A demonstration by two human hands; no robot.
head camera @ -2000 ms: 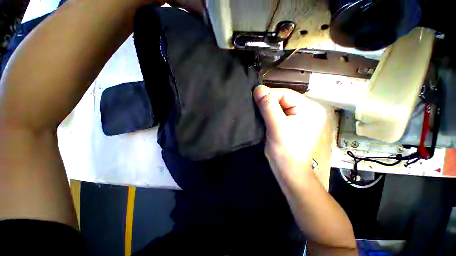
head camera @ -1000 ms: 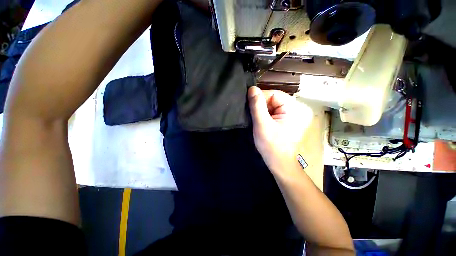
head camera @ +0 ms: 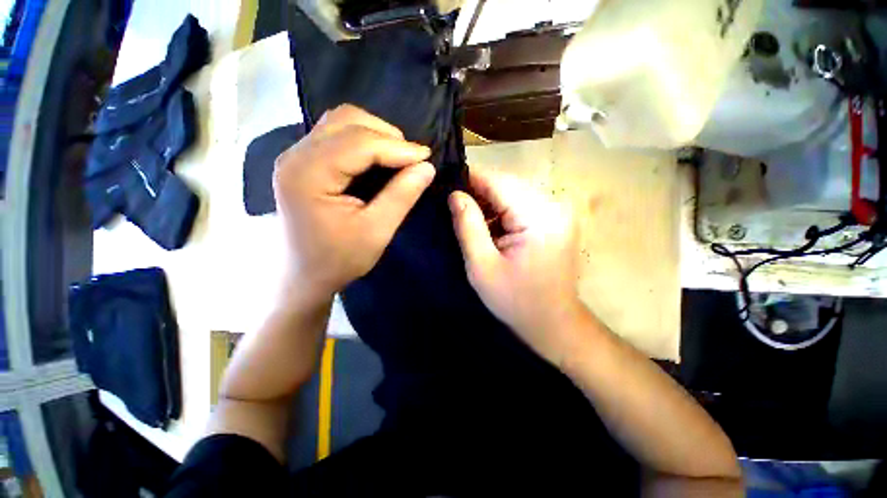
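Observation:
A black fabric bag in assembly [head camera: 374, 83] lies under the sewing machine head and hangs down over the table's front edge. Its layered seam edge [head camera: 448, 136] runs down from the presser foot [head camera: 444, 66]. My left hand [head camera: 355, 190] pinches the seam edge between thumb and forefinger, just below the presser foot. My right hand [head camera: 515, 248] holds the same edge a little lower, from the right side. The needle tip is too small and dark to make out.
Stacked gusset strips [head camera: 146, 146] lie at the far left. A black pouch [head camera: 126, 345] lies at the near left. The brown machine bed [head camera: 515, 83] and a pale machine part [head camera: 661, 73] stand right of the work. A red-handled tool [head camera: 861, 165] and black wires are at the far right.
My left hand has come down from the top edge to the seam beside my right hand. The bag panel no longer lies spread out in front. The view has shifted left, showing the strips and pouch.

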